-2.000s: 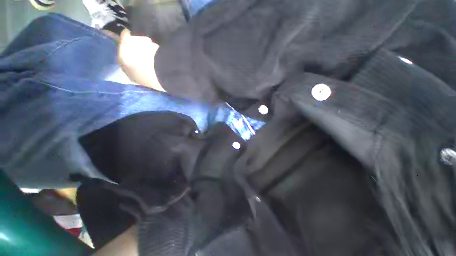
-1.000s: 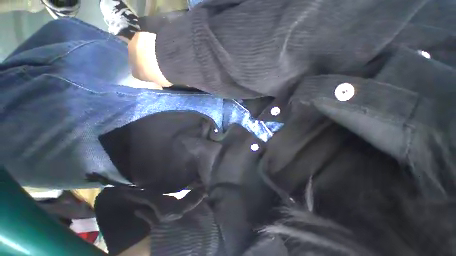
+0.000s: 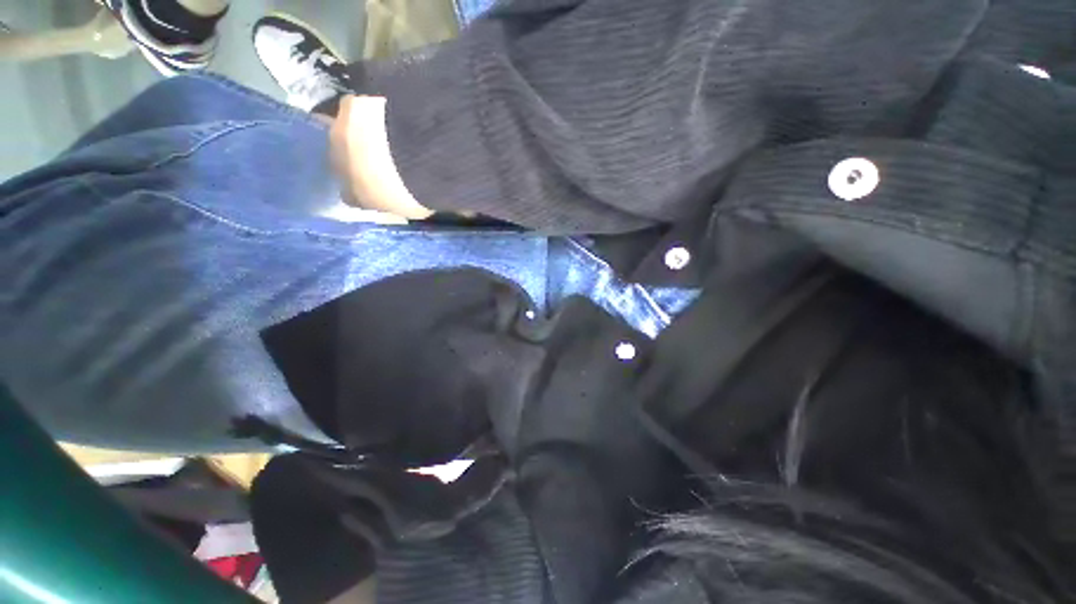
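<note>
No work object shows in a hand. The view looks down on the wearer's dark ribbed jacket [image 3: 590, 130], with pale round snaps, and blue jeans [image 3: 177, 283]. Bare skin of my right hand and wrist [image 3: 375, 159] comes out of the upper sleeve cuff and rests at the thigh; its fingers are hidden, so I cannot tell if it holds anything. The lower sleeve [image 3: 466, 555] runs to the bottom edge, where only a sliver of skin shows; my left hand itself is not visible.
A glossy green curved surface [image 3: 71, 519] crosses the lower left corner. A black-and-white shoe [image 3: 301, 59] and another dark shoe [image 3: 177, 41] are on the pale floor at the top left. Strands of dark hair [image 3: 755, 519] hang at the lower right. Blurred red and white items [image 3: 230, 549] lie beyond the green edge.
The view has shifted, so the jacket, jeans and right wrist sit farther right and the wrist slightly lower. More of both shoes shows. Hair has come in at the lower right.
</note>
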